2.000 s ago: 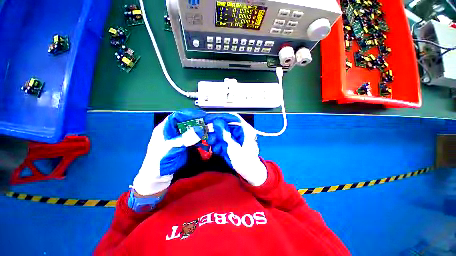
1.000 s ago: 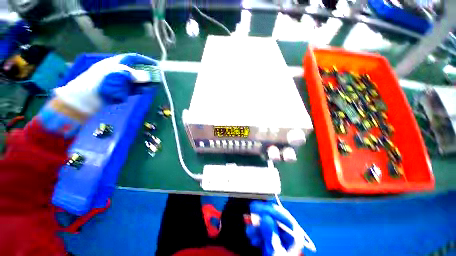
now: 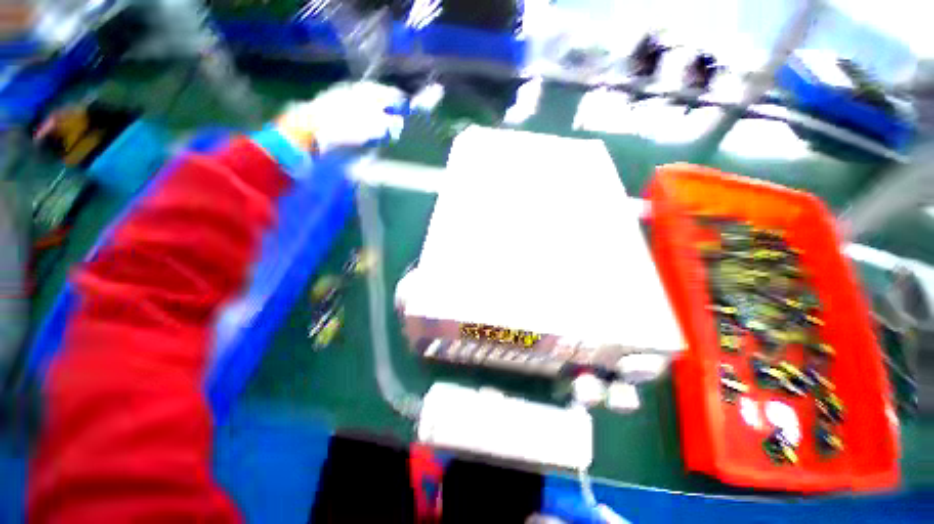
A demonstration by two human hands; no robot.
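Observation:
The view is blurred. My left hand (image 3: 353, 115), in a white and blue glove, reaches out past the far end of the blue tray (image 3: 297, 256); whether it holds a board cannot be made out. My right hand (image 3: 561, 504) is cut off by the bottom edge, with only a bit of blue glove showing. The thin white test cable (image 3: 588, 489) runs down beside it from the power strip's right end. The electronic load (image 3: 543, 235) stands in the middle, with yellow digits lit on its front.
The white power strip (image 3: 504, 425) lies in front of the load. The red-orange tray (image 3: 698, 430), heaped with boards, is at the right. Several loose boards (image 3: 328, 307) lie on the green mat. A thicker white cord (image 3: 375, 307) runs between them and the load.
My left hand let the cable side go from near my lap and moved up and forward, carrying a board a second ago. My right hand moved down to the picture's edge. The view tilted forward.

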